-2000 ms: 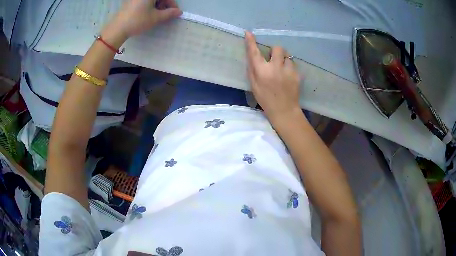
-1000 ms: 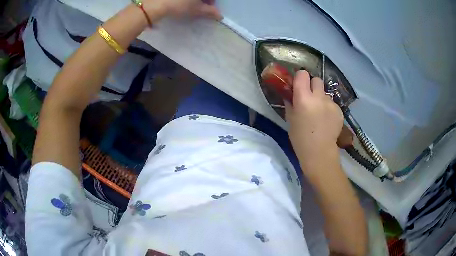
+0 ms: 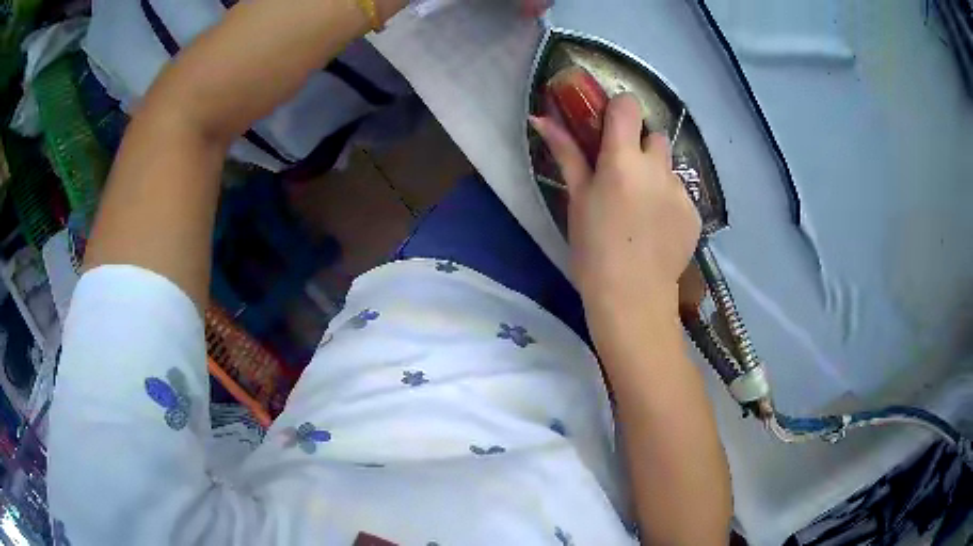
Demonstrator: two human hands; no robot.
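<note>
My right hand [image 3: 632,213] is closed around the red-brown handle of the steam iron [image 3: 608,69]. The iron lies near the table's front edge, on or beside the edge of a pale grey-blue garment panel [image 3: 854,139], its pointed tip towards the top of the picture. A dark line [image 3: 758,117] runs along the panel to the right of the iron. My left hand is mostly cut off by the top edge; only what looks like a fingertip [image 3: 533,9] shows by the iron's tip. The stay tape cannot be made out.
The hose [image 3: 854,423] trails from the iron to the right. Dark-striped cloth [image 3: 886,501] lies at lower right. Pale bundles with dark stripes [image 3: 309,96] hang at upper left. Green [image 3: 64,149] and orange [image 3: 240,357] baskets stand below the table at left.
My right hand left the tape and took hold of the iron, which came left along the panel edge. My left hand has moved up, mostly out of view. The view has turned.
</note>
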